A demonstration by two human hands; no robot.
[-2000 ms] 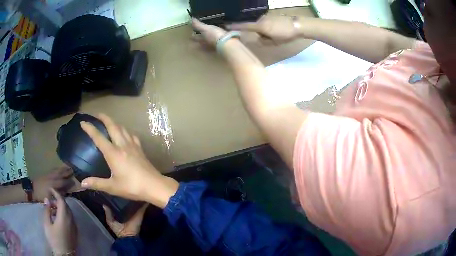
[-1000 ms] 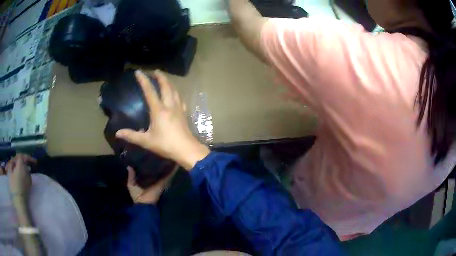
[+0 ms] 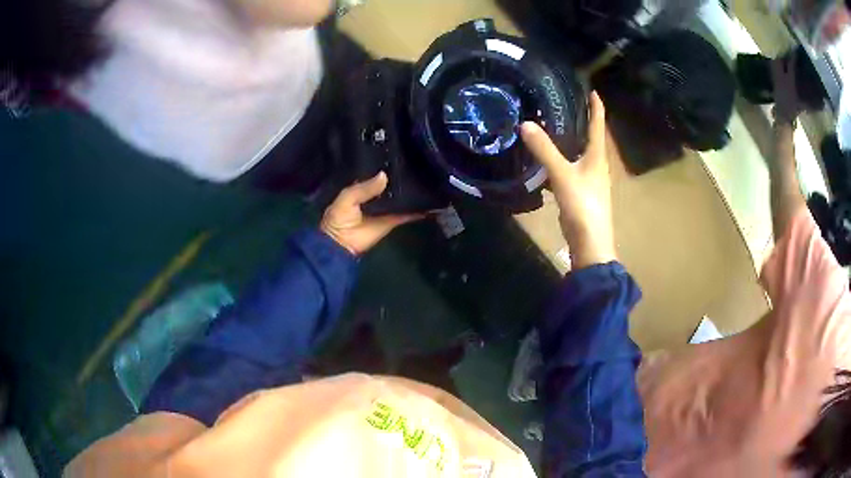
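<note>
A black fan unit [image 3: 481,173] is held up in front of me, its round front towards me. Its ring shows pale curved marks and brand lettering, and its centre is shiny. Its black base [image 3: 378,140] points left and bears small controls. My left hand [image 3: 359,215] grips the base at its lower edge, thumb on the front. My right hand [image 3: 578,187] holds the head from the right, with a finger near the shiny centre; part of the hand's grip is hidden.
More black units [image 3: 686,89] stand on the brown cardboard bench [image 3: 662,224] at upper right. A person in a light top [image 3: 205,84] is at upper left. A person in pink [image 3: 746,383] is at right. Clear film [image 3: 173,327] lies over the green floor.
The view has swung round. The fan unit has turned from its dark rounded back to its front. My right hand has shifted to the right side of the head; my left hand still holds the base.
</note>
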